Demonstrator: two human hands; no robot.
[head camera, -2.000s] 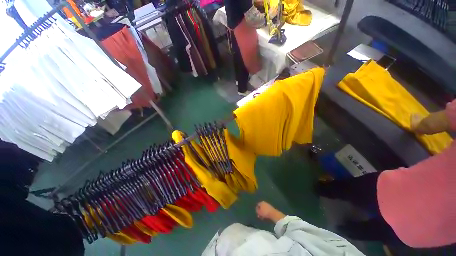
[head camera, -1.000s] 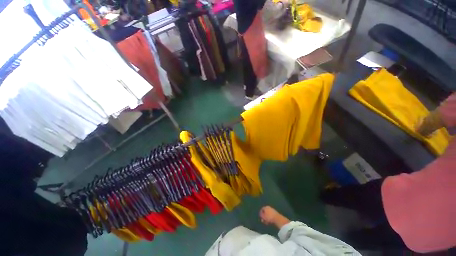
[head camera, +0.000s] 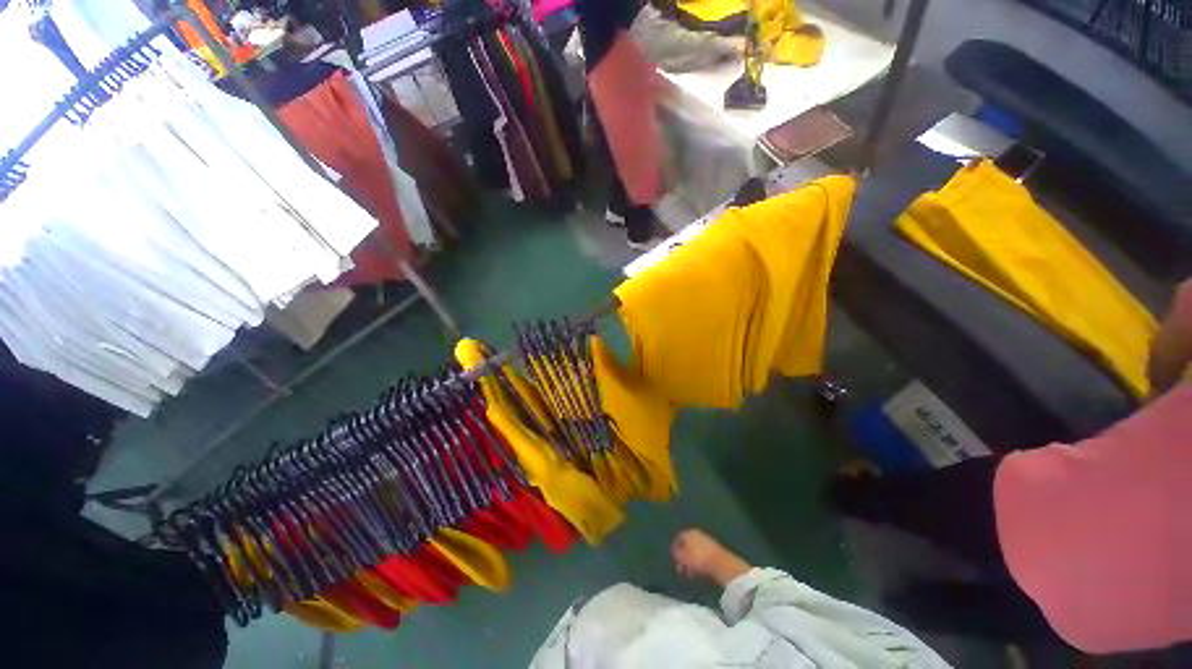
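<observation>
My right hand (head camera: 706, 557) shows small at the bottom centre, at the end of a pale sleeve. Its fingers look curled and nothing shows in it, but it is too small to tell if it is closed. My left hand is not in view. In front of me, yellow trousers (head camera: 732, 301) hang folded over the right end of a metal garment rack rail (head camera: 458, 376). Black hangers (head camera: 353, 490) are packed along the rail to the left, with red garments (head camera: 523, 519) and yellow ones among them. My hand touches none of these.
At right, a pink-clad person (head camera: 1105, 536) stands at a dark pressing table (head camera: 954, 320) with yellow trousers (head camera: 1033, 268) on it. White garments (head camera: 170, 222) hang at left. Another person (head camera: 625, 118) stands by a white table (head camera: 837, 65). A blue-and-white box (head camera: 922, 425) is low at right.
The pink-clad person's hand has shifted right along the yellow trousers, towards the table's near end. The far person's legs have moved. The view shifted slightly. My right hand looks much the same.
</observation>
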